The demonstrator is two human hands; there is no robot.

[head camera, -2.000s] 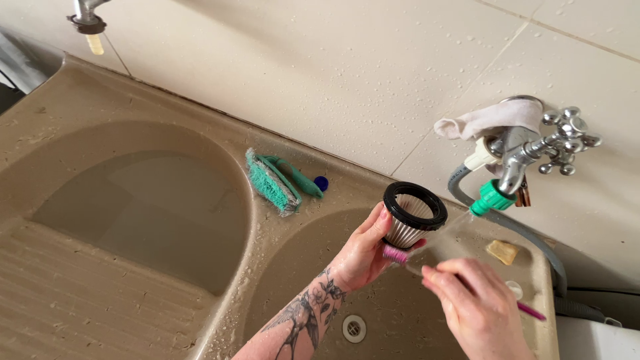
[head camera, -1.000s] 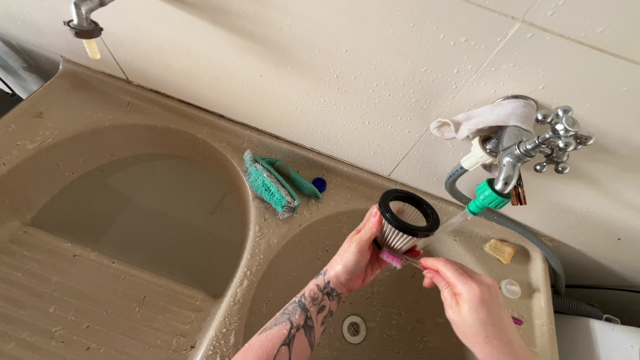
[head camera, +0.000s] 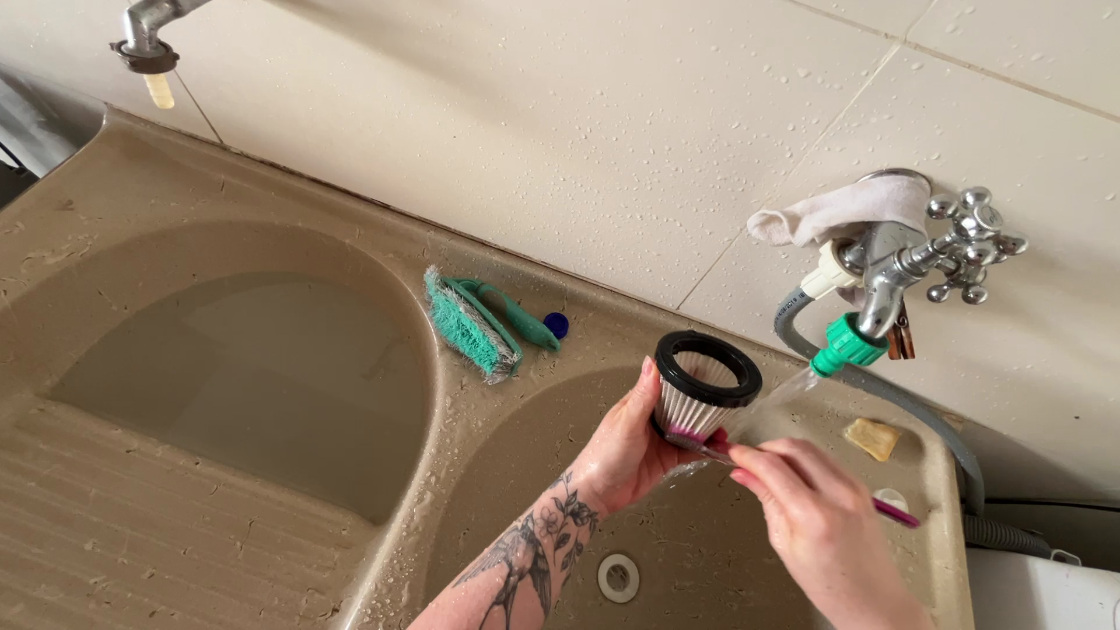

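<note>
My left hand (head camera: pixel 626 446) grips a pleated cartridge filter (head camera: pixel 696 398) with a black rim, its open end tilted up, over the right basin. In my right hand (head camera: pixel 809 512) is a slim purple-handled brush (head camera: pixel 894 512), probably a toothbrush; its pink bristles rest against the lower pleats. Water runs from the green hose fitting (head camera: pixel 847 344) on the chrome tap (head camera: pixel 888 271) and passes beside the filter. Part of the brush handle is hidden by my right fingers.
A green scrub brush (head camera: pixel 477 328) and a blue cap (head camera: pixel 556 325) lie on the ledge between basins. The left basin (head camera: pixel 254 385) holds cloudy water. Soap (head camera: pixel 872 438) and a white cap (head camera: pixel 891 500) sit at right. A drain (head camera: pixel 619 577) shows below. A cloth (head camera: pixel 840 210) drapes the tap.
My right hand has moved the brush against the filter; two seconds ago its handle lay farther from the pleats. The left hand keeps its hold on the filter.
</note>
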